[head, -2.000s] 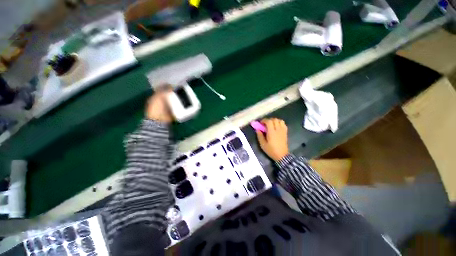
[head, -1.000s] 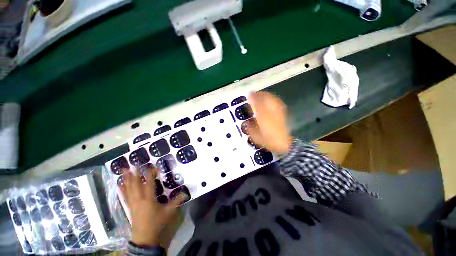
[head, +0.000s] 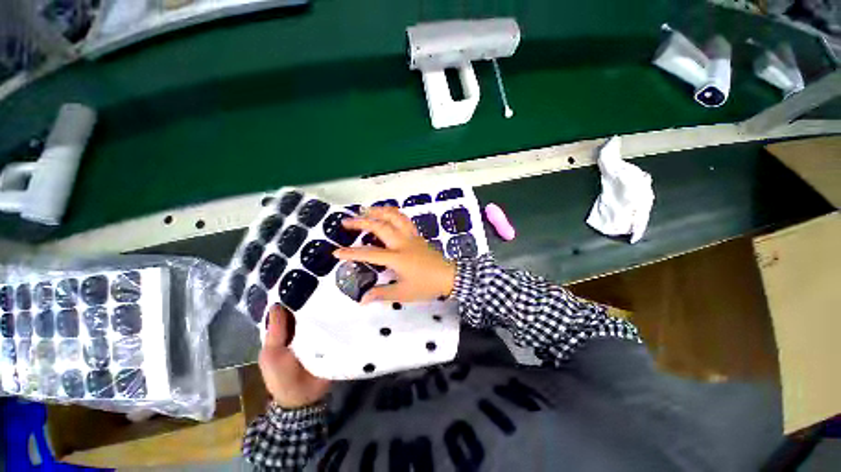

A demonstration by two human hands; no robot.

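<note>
A white panel sheet with rows of glossy black front panels lies near my lap, its left part lifted and bent. My left hand grips its lower left edge, thumb on top, other fingers hidden beneath. My right hand is over the sheet, its fingertips at a dark front panel that looks partly raised. Another panel sheet shows beneath. The pink hand tool lies on the bench right of the sheets.
A white camera body with bracket and pigtail cable lies on the green belt. More cameras lie at far left and right. Sleeved panel sheets are at left, a crumpled cloth and cardboard box at right.
The camera was set down on the belt and released. The pink tool left my right hand. My left hand now holds the sheet's edge and has lifted it; my right hand has moved left over the panels.
</note>
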